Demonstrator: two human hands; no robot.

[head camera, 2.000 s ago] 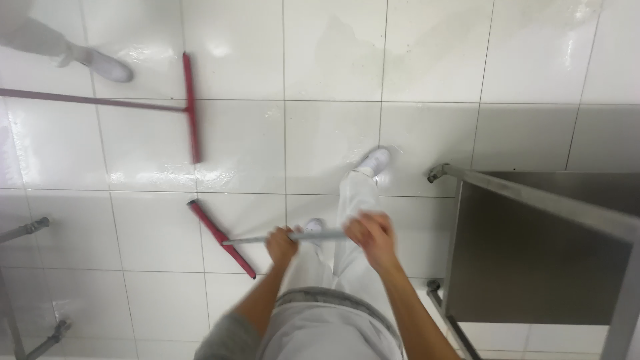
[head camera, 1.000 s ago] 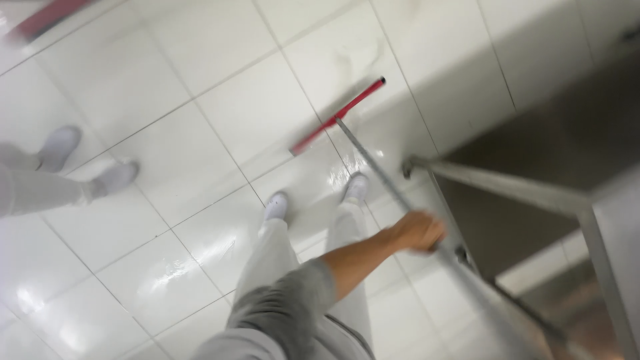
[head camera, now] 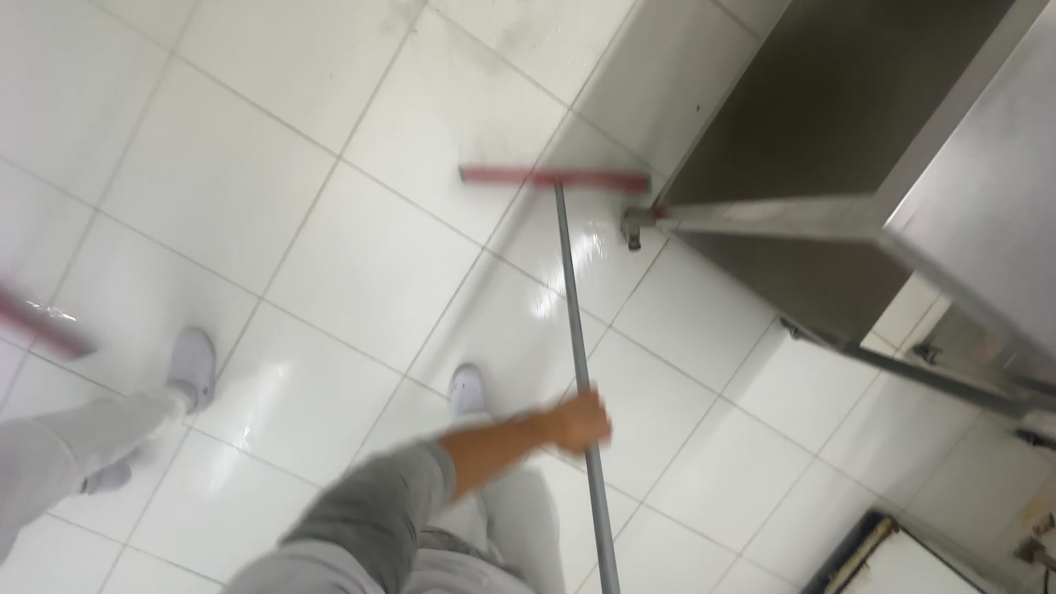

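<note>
My left hand [head camera: 582, 422] is closed around the grey metal handle of a floor squeegee [head camera: 575, 322], below the middle of the picture. From there the handle runs up to the red squeegee head [head camera: 554, 176], which is blurred and lies across the wet white tiles near the caster of a steel table. The handle's lower end leaves the picture at the bottom. My right hand is out of sight.
A steel table [head camera: 982, 173] on casters [head camera: 634, 228] stands at the right. Another person in white trousers and clogs [head camera: 194, 367] is at the left, close to a second red squeegee head [head camera: 41, 326]. At lower right is a white-topped object with a dark, worn edge [head camera: 916, 561].
Two seconds ago both hands held the handle; now only my left hand shows on it. The squeegee head has moved from beside the other squeegee to near the table's caster. The view has turned.
</note>
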